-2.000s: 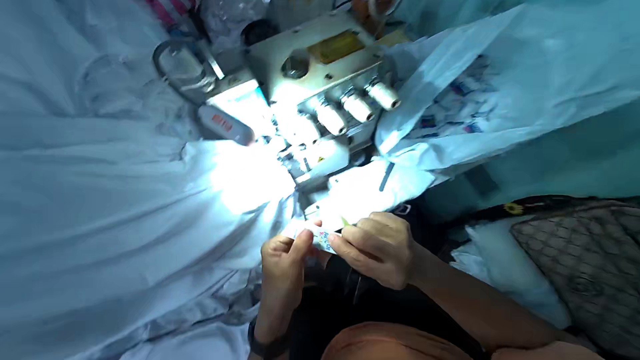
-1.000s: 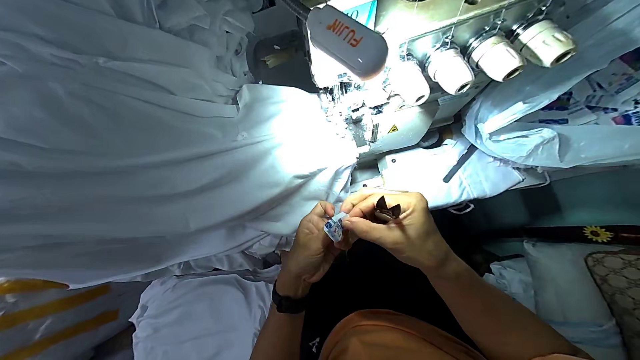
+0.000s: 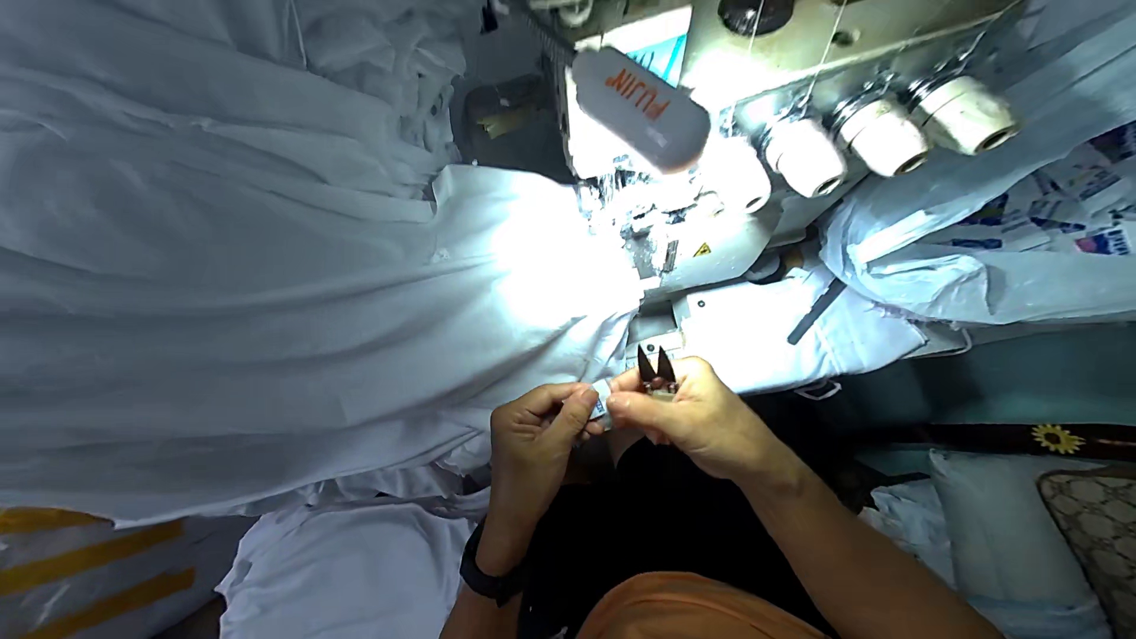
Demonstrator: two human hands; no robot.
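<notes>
A small white label with blue print (image 3: pixel 600 399) is pinched between the thumb and fingers of my left hand (image 3: pixel 539 428). My right hand (image 3: pixel 701 410) meets it at the label's right edge and also holds thread snips (image 3: pixel 658 371), whose two dark blades point up and stand apart. Just beyond my hands, white fabric (image 3: pixel 382 293) spreads leftward from the overlock sewing machine (image 3: pixel 710 222). Glare from the lamp hides the fabric near the needle. My right fingers partly hide the snips' handles.
Above the needle area hangs a grey lamp head (image 3: pixel 641 108), with several white tension knobs (image 3: pixel 880 135) to its right. A plastic bag (image 3: pixel 941 275) with printed labels lies at the right. Folded white cloth (image 3: pixel 346 577) lies lower left, near a taped bag (image 3: pixel 98 559).
The view has moved much closer to the machine since the earliest frame. The snips' blades now point up clear of my right fingers. Both hands stay together at the small label.
</notes>
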